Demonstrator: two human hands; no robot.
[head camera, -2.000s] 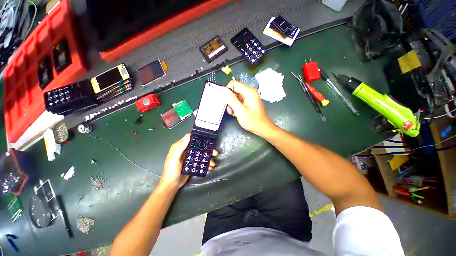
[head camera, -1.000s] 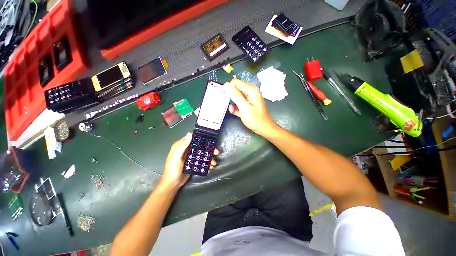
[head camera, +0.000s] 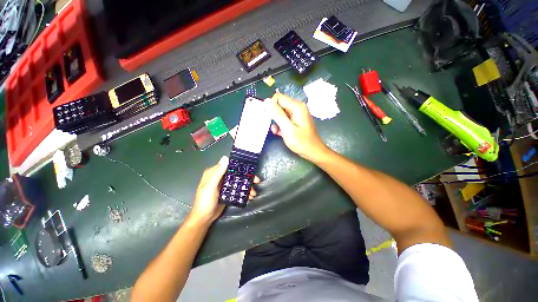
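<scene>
An open flip phone is held above the green mat, its white screen half (head camera: 252, 127) pointing up and away, its black keypad half (head camera: 238, 183) toward me. My left hand (head camera: 211, 187) is closed around the keypad half, thumb at its left edge and fingertips showing at its right. My right hand (head camera: 293, 125) is at the upper right edge of the screen half, thumb and index finger pinched there. Its fingertips overlap the pale screen edge, and whether they grip the phone or a thin film is hard to tell.
The mat (head camera: 330, 177) holds a red block (head camera: 176, 119), an LCD module with green board (head camera: 210, 133), white papers (head camera: 322, 99), tweezers (head camera: 368, 113), a red screwdriver (head camera: 377, 110) and a lime-green electric screwdriver (head camera: 457, 124). Stacked phones (head camera: 131, 94) and red trays (head camera: 53, 82) stand behind.
The phone and my left hand have shifted very slightly. My right hand stays at the upper right edge of the screen, its fingers moved a little up since the first frame.
</scene>
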